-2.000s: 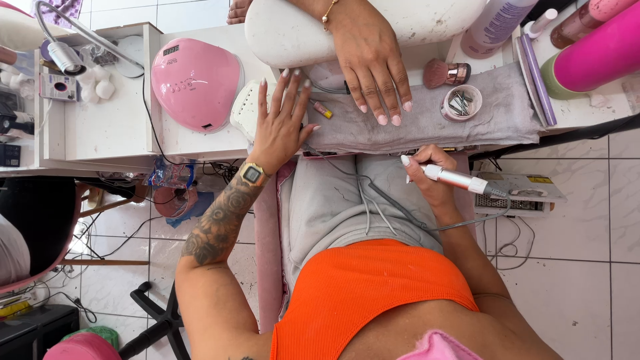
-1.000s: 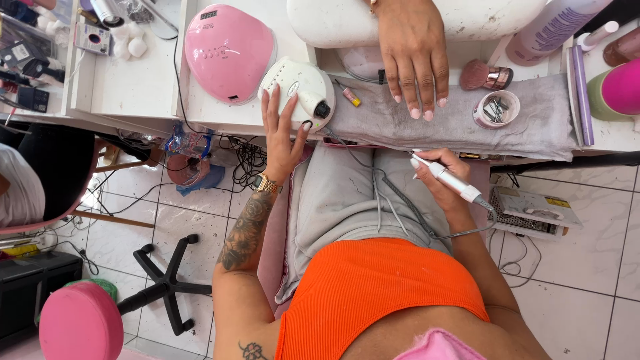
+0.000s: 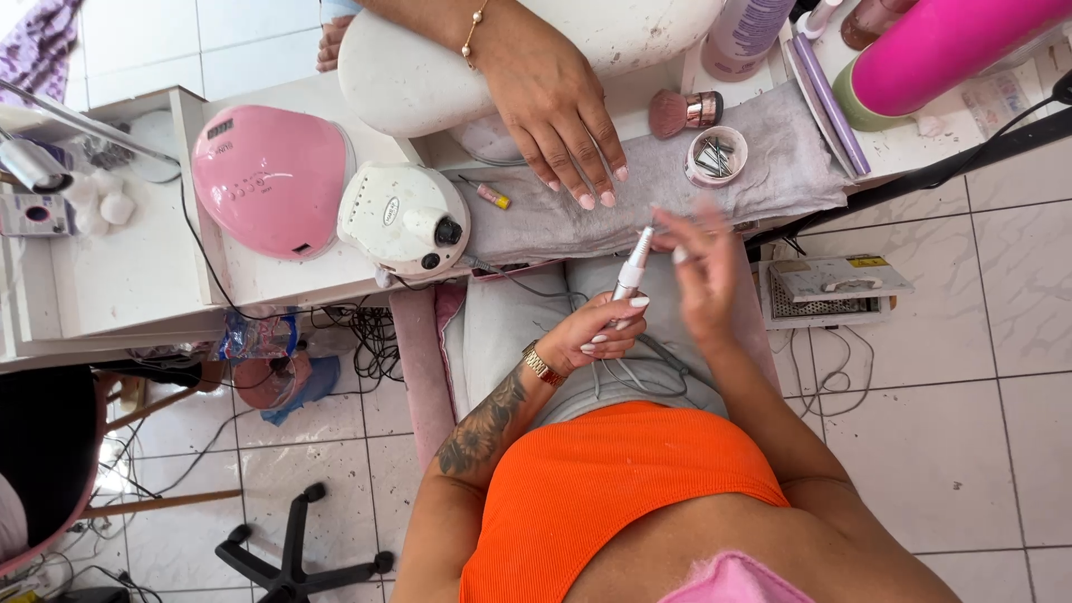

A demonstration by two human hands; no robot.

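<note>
My left hand [image 3: 596,333] is closed around a nail drill handpiece [image 3: 632,272], its tip pointing up toward the table. Beside the tip, my right hand [image 3: 699,272] is blurred, its fingers spread and apparently holding nothing. The handpiece's cord loops over my lap. A person's hand [image 3: 561,117] lies palm down near the grey towel [image 3: 553,226]. On the towel are a small tub of metal drill bits [image 3: 716,157], a makeup-type brush [image 3: 682,112] and a small bit with a yellow and pink part [image 3: 494,196]. The white drill control unit [image 3: 404,219] stands at the towel's left end.
A pink nail lamp [image 3: 272,180] stands left of the control unit. A padded white armrest [image 3: 519,59] lies under the person's wrist. Bottles, a pink cylinder [image 3: 946,59] and a purple file-like bar [image 3: 829,105] are at the right. Cables hang below the table; a metal box [image 3: 829,289] is at the right.
The handpiece has passed from my right hand to my left, which has left the control unit. My right hand is now free beside the tip.
</note>
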